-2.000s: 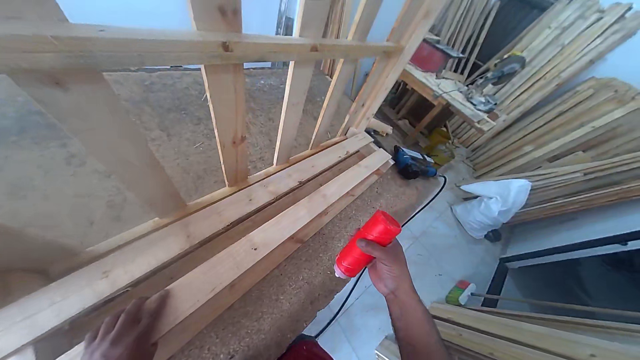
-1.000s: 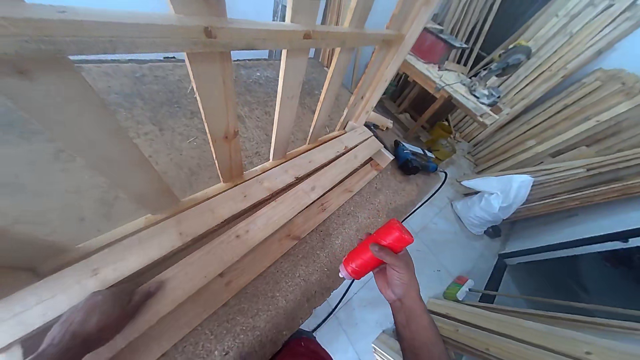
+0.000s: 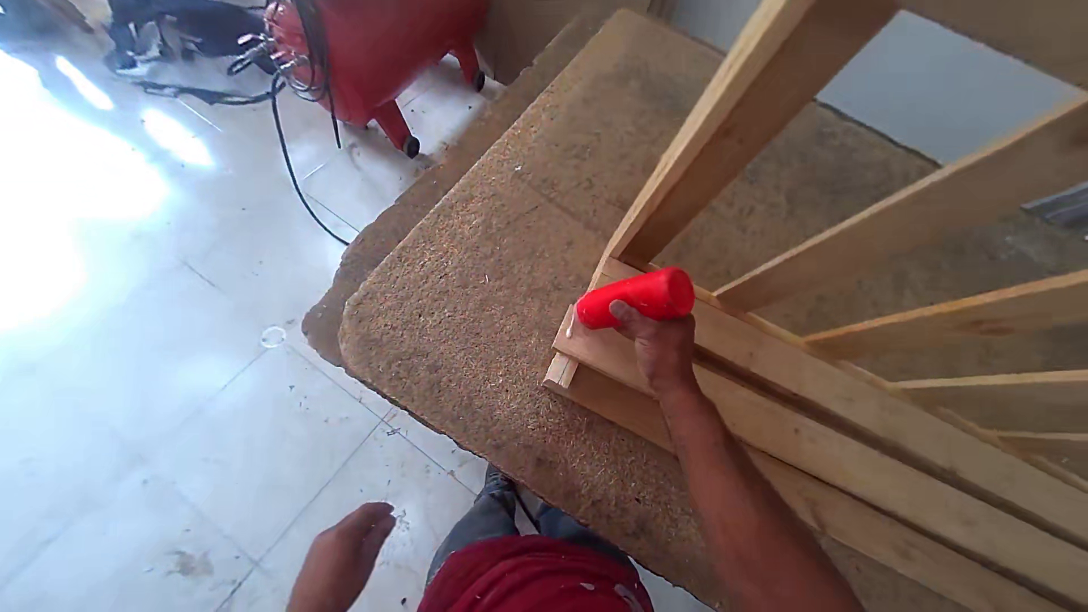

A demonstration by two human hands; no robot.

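My right hand (image 3: 659, 340) grips a red plastic squeeze bottle (image 3: 637, 297), tilted with its nozzle end down at the end of a wooden board (image 3: 620, 357). A small white streak of what looks like glue (image 3: 569, 325) lies on that board end. Beside it run a lower board (image 3: 612, 404) and another one against a slatted wooden frame (image 3: 705, 144) that stands upright. My left hand (image 3: 350, 548) hangs over the floor at the lower left, away from the boards, and nothing shows in it; its fingers are partly hidden.
A speckled particle board sheet (image 3: 442, 323) with rounded corners lies under the boards, above the tiled floor (image 3: 195, 442). A red wheeled tank, seemingly an air compressor (image 3: 382, 51), stands at the upper left with a black hose (image 3: 293, 170) trailing down to the sheet.
The view has swung strongly to the other end of the boards. My left hand, earlier on a board, is off the wood. The red bottle, earlier held beside the boards, is at a board's end.
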